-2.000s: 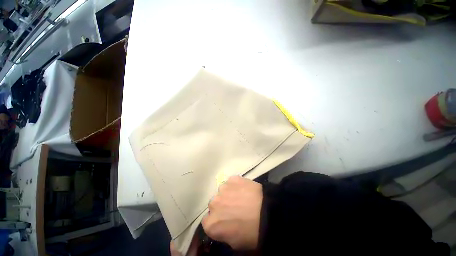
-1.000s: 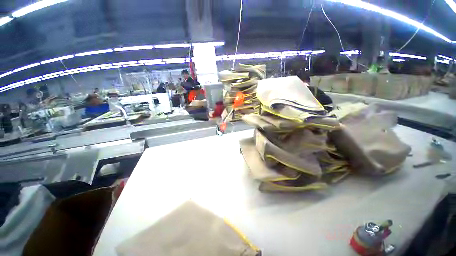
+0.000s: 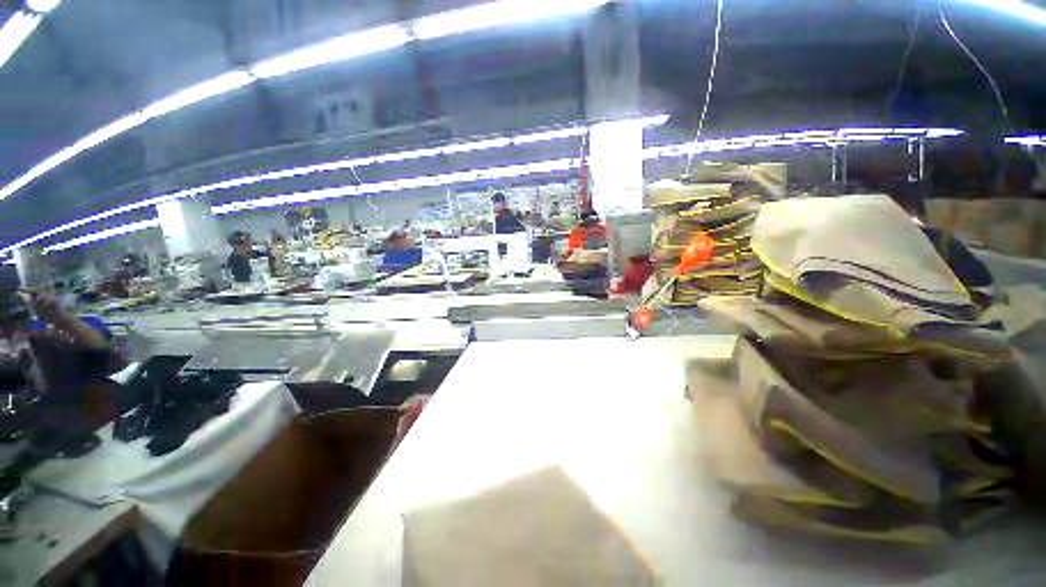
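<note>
A beige fabric bag panel (image 3: pixel 528 533) lies at the bottom edge of the picture, on the white table (image 3: pixel 551 401). Only its upper corner part shows; the rest is cut off below. Neither of my hands is in view. To the right stands a heaped stack of beige bags (image 3: pixel 837 424) with yellow edging, its top bag (image 3: pixel 860 247) folded over.
An open brown carton (image 3: pixel 287 487) stands left of the table, beside white cloth (image 3: pixel 224 447) and black material (image 3: pixel 184 401). An orange-red tool (image 3: pixel 694 252) shows behind the table's far edge, near another bag stack (image 3: pixel 723 229). Several people are in the hall, one at the far left (image 3: pixel 69 355).
The view has lifted from the panel to the hall and then swung left. My gripping hand and dark sleeve have left the picture. The red pot is also out of view.
</note>
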